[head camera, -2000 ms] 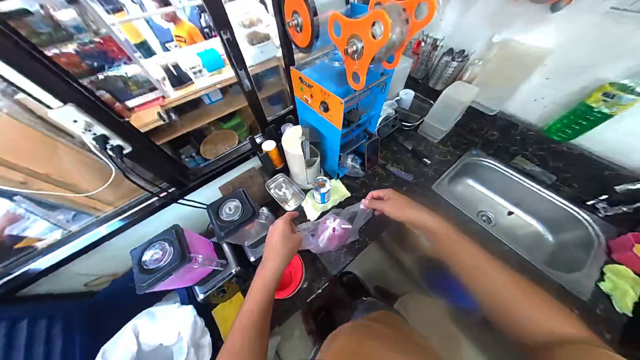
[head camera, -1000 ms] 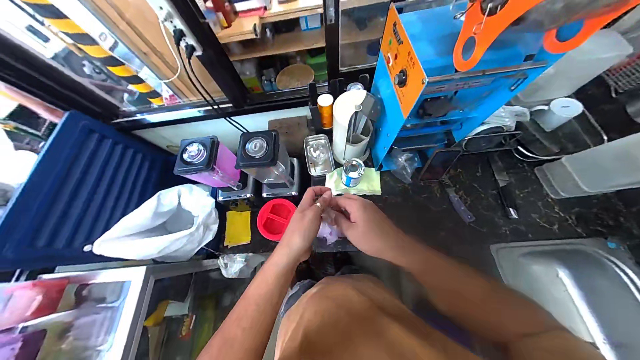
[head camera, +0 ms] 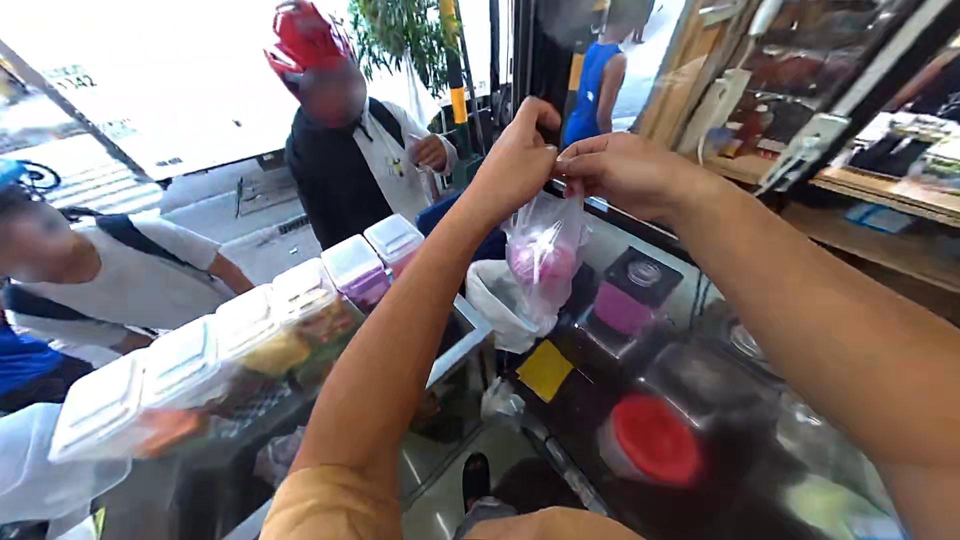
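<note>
A clear plastic bag with pink contents hangs below my two raised hands near the window frame. My left hand pinches the gathered top of the bag. Close beside it, the fingertips of my right hand grip the same top. Behind and below the bag sits a white plastic sack. To the right of the bag stands a blender with pink contents, and a yellow cloth lies on the dark counter in front of it.
A red-lidded container stands on the counter. Clear food bins with white lids line the display at the left. Beyond them are a person in a red helmet and a person with a backpack strap. Wooden shelves are at the right.
The view has swung left toward the food bins and the street. My hands, low over the counter one second ago, are now raised with the bag hanging from them.
</note>
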